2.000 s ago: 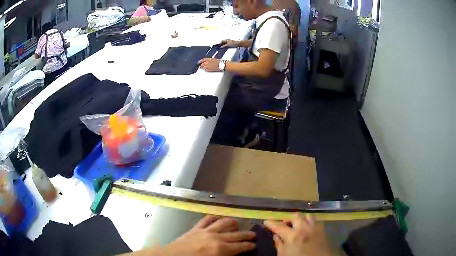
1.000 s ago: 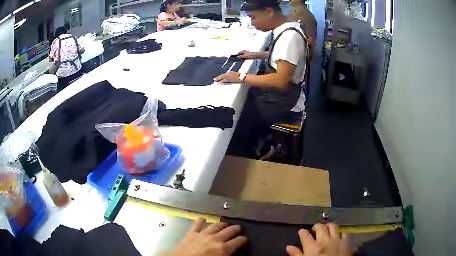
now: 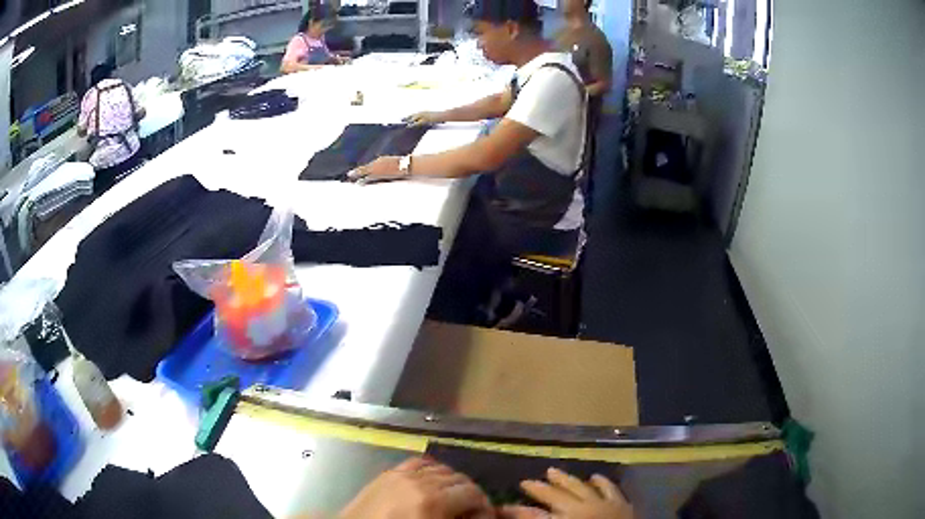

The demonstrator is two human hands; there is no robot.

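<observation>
A flat black fabric piece [image 3: 517, 468] lies on the silver-grey metal bed [image 3: 340, 458], its far edge at the yellow strip [image 3: 355, 437] along the clamp bar [image 3: 487, 426]. My left hand [image 3: 421, 492] rests on the piece's left part with fingers bent. My right hand [image 3: 576, 497] lies on its right part, fingers pointing left toward my left hand. Both hands are cut off by the bottom edge. Whether the fingertips pinch the fabric is hard to tell. More black fabric [image 3: 756, 492] lies at the bed's right end.
Green brackets [image 3: 216, 414] stand at both bar ends. A bagged red-orange pot [image 3: 259, 314] sits in a blue tray [image 3: 183, 370]; a squeeze bottle [image 3: 93, 393] is left. Black fabric [image 3: 152, 264] covers part of the white table [image 3: 365, 304]. A brown board [image 3: 517, 373] lies beyond the bar; a person [image 3: 538, 132] sits behind.
The bar looked wider a second ago and now appears thin. My hands have come closer together on the black piece. The seated person's arms have moved over the fabric on the table.
</observation>
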